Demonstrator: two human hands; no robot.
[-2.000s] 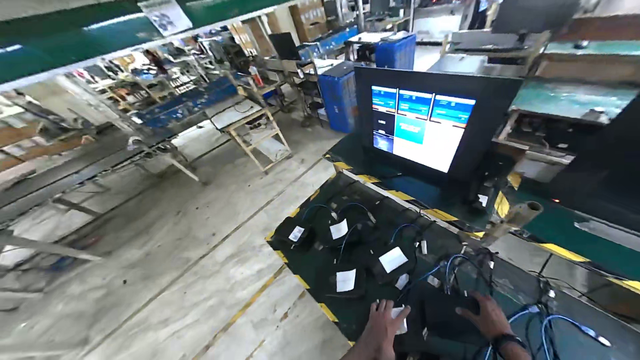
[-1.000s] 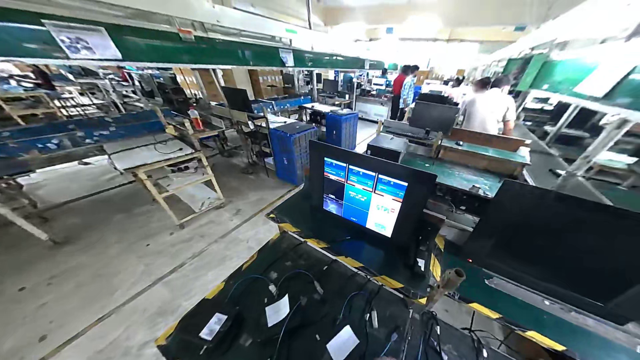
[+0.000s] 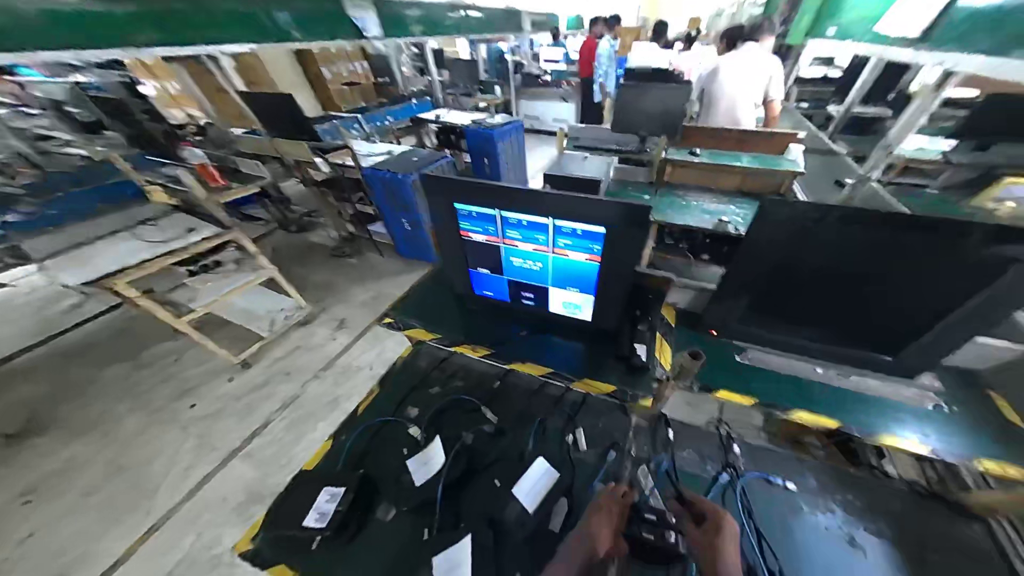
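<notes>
Near the bottom of the head view, my left hand (image 3: 604,520) grips the left side of a small black box with ports (image 3: 652,532). My right hand (image 3: 708,524) is at its right side, fingers bent around a dark cable at the box's port side. Blue and black cables (image 3: 748,496) with plugs lie right of my right hand. To the left, black boxes bearing white labels, one of them at the corner (image 3: 324,507), rest on the dark mat (image 3: 384,448); white labels (image 3: 534,484) show among thin blue cables.
Behind the mat's yellow-and-black taped edge (image 3: 528,369) stands a lit monitor (image 3: 528,260), with a dark screen (image 3: 856,288) to its right. A metal pipe end (image 3: 688,364) sticks up between them. Blue crates (image 3: 404,204), a wooden-framed stand (image 3: 208,296) and several people (image 3: 740,80) are farther off.
The view has tilted up and then partly back down. Two seconds ago my hands were spread apart over a dark box; now they are close together on the small black box.
</notes>
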